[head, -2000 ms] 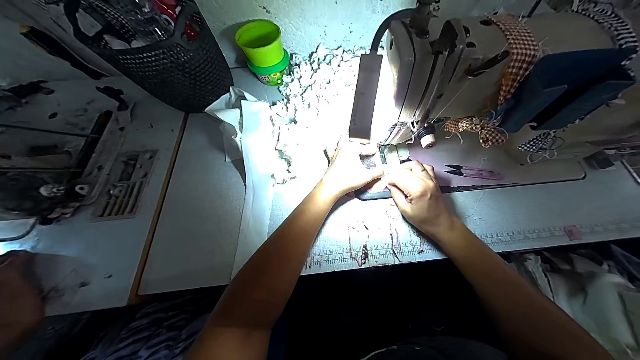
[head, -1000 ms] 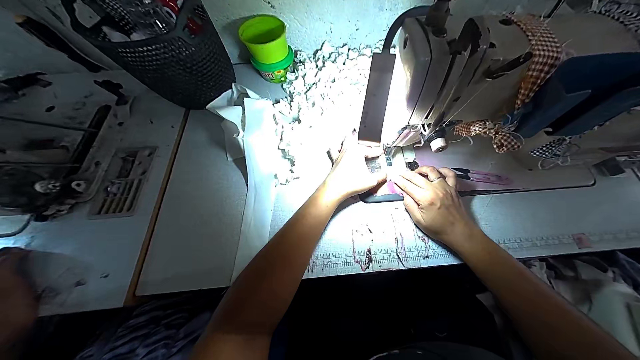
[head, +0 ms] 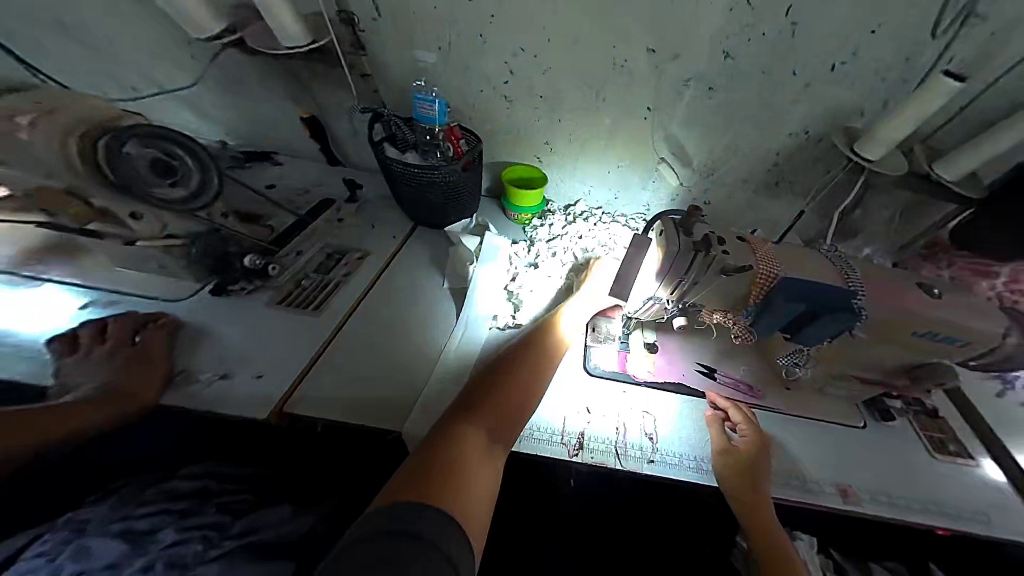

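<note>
A Juki sewing machine (head: pixel 888 320) stands on the white table, its lamp lighting the needle area. My left hand (head: pixel 594 290) reaches behind the lamp bar, beside a heap of small pale fabric pieces (head: pixel 568 240); glare and the bar hide its fingers, so its hold cannot be told. A strip of pink fabric (head: pixel 632 364) lies near the presser foot (head: pixel 625 340). Near the front edge of the machine bed is my right hand (head: pixel 738 436), thumb and fingertips close together; whether something small is between them is unclear. Thread snips with pink handles (head: pixel 732 382) lie on the bed just above it.
On the left, another person's hand (head: pixel 116 352) rests by a second sewing machine (head: pixel 104 192). A black woven basket (head: pixel 432 188) with a plastic bottle and green cups (head: pixel 524 192) stand by the wall. A printed ruler (head: pixel 624 456) runs along the table's front, with loose threads on it.
Both hands were together at the needle area; now they are apart, the left beside the fabric pile, the right at the bed's front edge. The view has swung upward and to the left.
</note>
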